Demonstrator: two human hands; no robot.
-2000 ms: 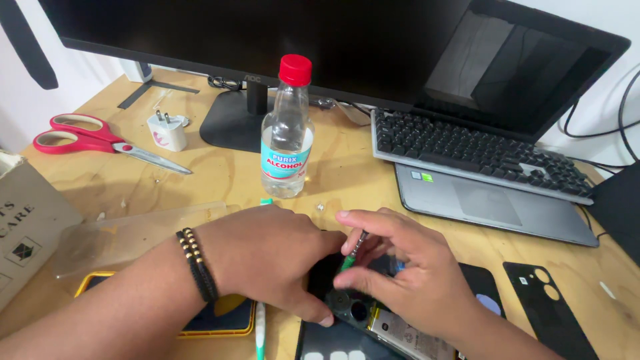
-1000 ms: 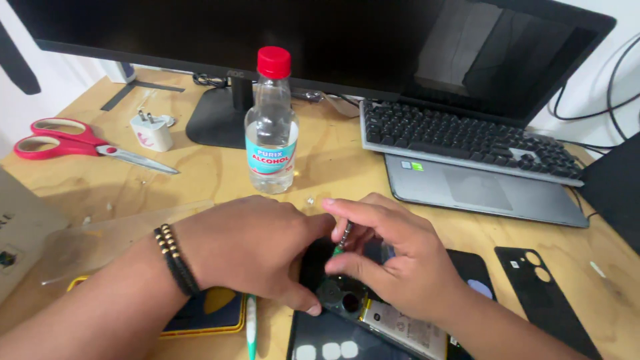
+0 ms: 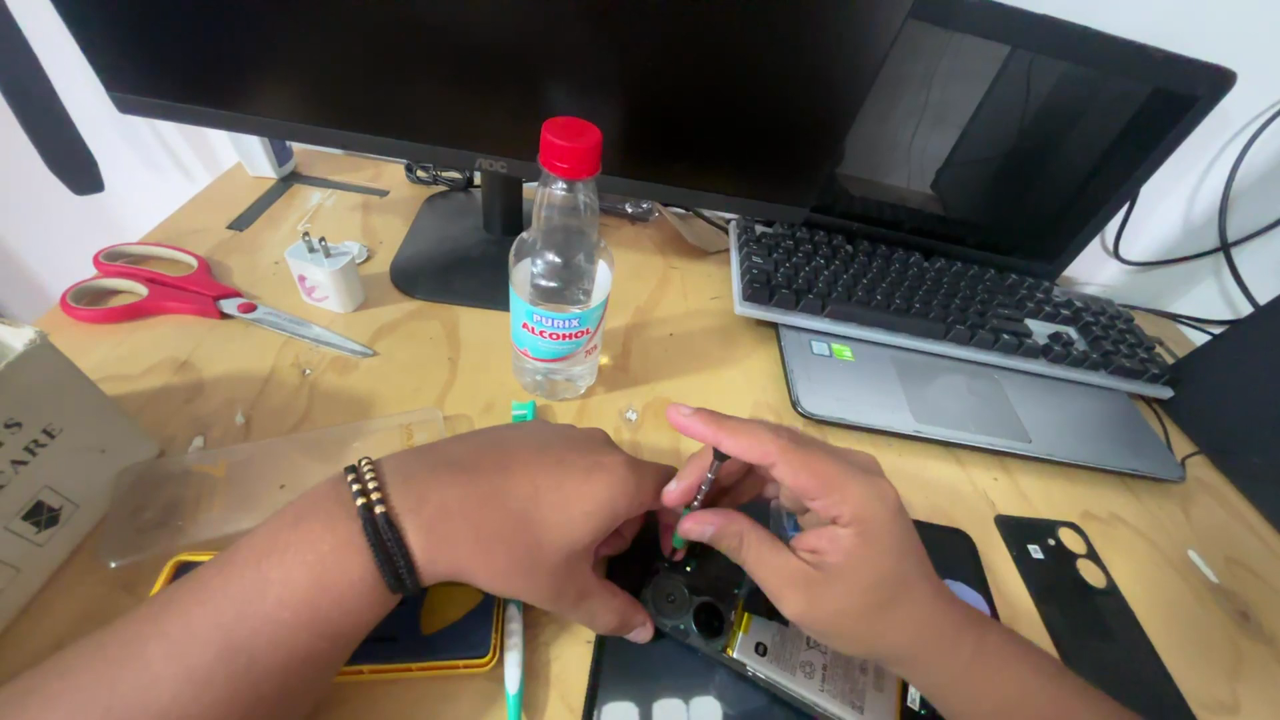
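Note:
My right hand (image 3: pixel 820 520) grips a small precision screwdriver (image 3: pixel 700 495) with a green part, tilted over an opened smartphone (image 3: pixel 690 605) near its camera lenses. The phone's silver battery (image 3: pixel 815 665) shows below that hand. My left hand (image 3: pixel 560 520), with dark beaded bracelets on the wrist, holds the phone's upper left edge between thumb and fingers. The screwdriver's tip is too small to make out. Beneath the opened phone lies a dark glossy panel (image 3: pixel 650 670). A white and green toothbrush (image 3: pixel 514 650) passes under my left hand.
A bottle of alcohol (image 3: pixel 560 270) stands ahead. Red-handled scissors (image 3: pixel 215 295), a white charger (image 3: pixel 325 275) and a clear plastic case (image 3: pixel 250 480) lie left, near a box (image 3: pixel 60 460). A keyboard (image 3: pixel 950 300) rests on a laptop (image 3: pixel 960 395); a black back cover (image 3: pixel 1090 620) lies right.
Both hands stay at the phone. My right fingers have shifted slightly on the screwdriver, which stays over the camera area.

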